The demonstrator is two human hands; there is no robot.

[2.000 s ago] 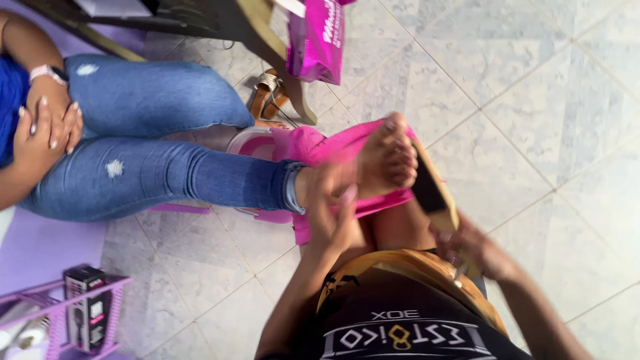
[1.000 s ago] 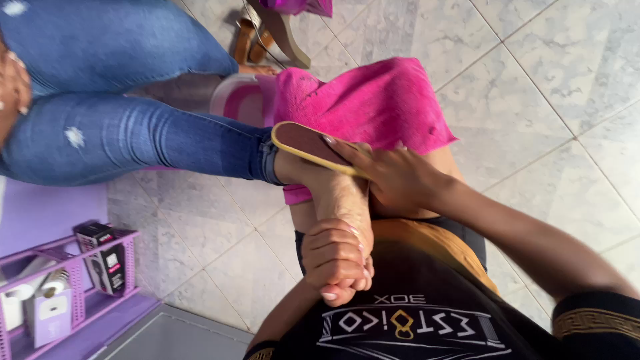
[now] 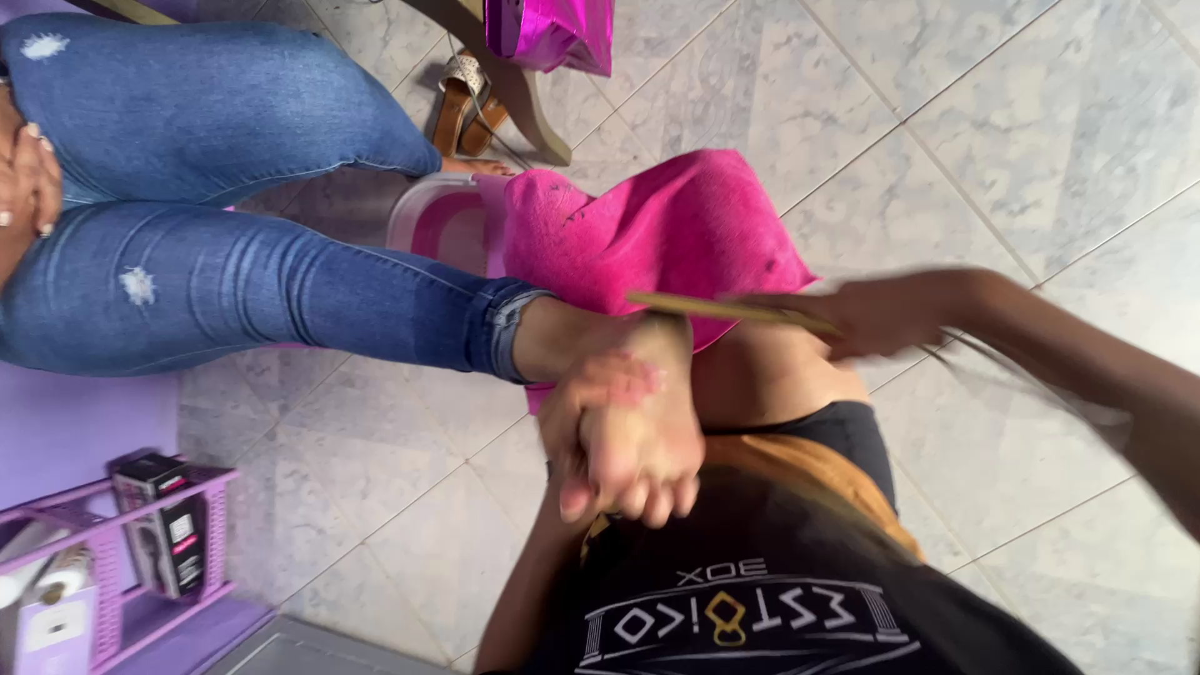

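My left hand (image 3: pixel 591 422) is wrapped around the forepart of another person's bare foot (image 3: pixel 656 422), its toes pointing toward my black shirt. My right hand (image 3: pixel 844 314), blurred, grips a wooden-edged foot file (image 3: pixel 727 309), seen nearly edge-on against the heel side of the foot. Whether the file touches the skin cannot be told. A pink towel (image 3: pixel 656 234) is draped over my lap beyond the foot. The person's leg, in blue jeans (image 3: pixel 375 281), reaches in from the left with the cuff at the ankle.
A pink and white foot basin (image 3: pixel 450 220) stands behind the ankle. Sandals (image 3: pixel 464 117) lie by a curved furniture leg (image 3: pixel 530 103), below a shiny magenta bag (image 3: pixel 562 33). At the lower left are a purple plastic rack (image 3: pixel 225 525) with boxes and a grey lid or surface (image 3: pixel 319 652).
My right hand and the file have shifted right from beside the ankle, and the file has turned edge-on. My left hand still holds the forefoot, as one second ago.
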